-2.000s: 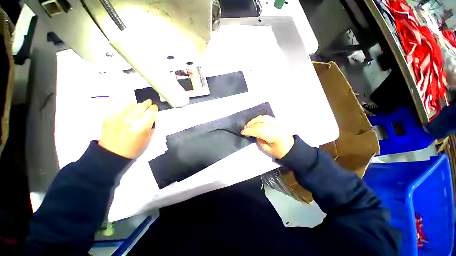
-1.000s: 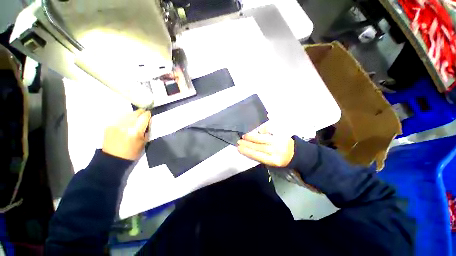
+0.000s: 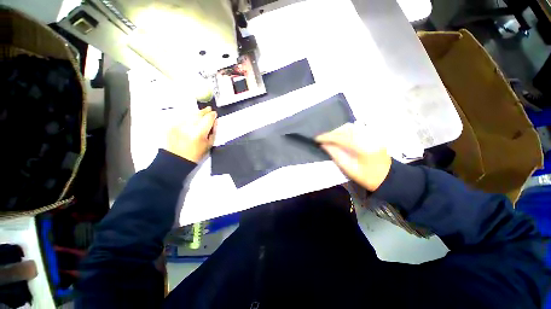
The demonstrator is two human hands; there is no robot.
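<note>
A black strip, the workpiece (image 3: 289, 82), lies under the pale presser clamp (image 3: 252, 93) of the sewing machine head (image 3: 181, 36). My left hand (image 3: 193, 134) is at the left end of this strip, fingertips closed on or over its edge. Two overlapping black fabric strips (image 3: 260, 158) lie in front of the clamp on the white work sheet (image 3: 199, 202). My right hand (image 3: 357, 156) pinches the front edge of the black strips near their right part, and the fabric is raised in a fold at the fingertips.
An open brown carton (image 3: 77, 151) full of small black pieces stands at the left. Another open brown carton (image 3: 504, 130) stands at the right, beside the table's rounded corner. Blue plastic shows at the far right. A green object (image 3: 196, 235) is below the table's front edge.
The view has shifted left, bringing the carton of black pieces into sight. My right hand still pinches the fabric, its fold now shorter and darker. My left hand stays at the workpiece's left end.
</note>
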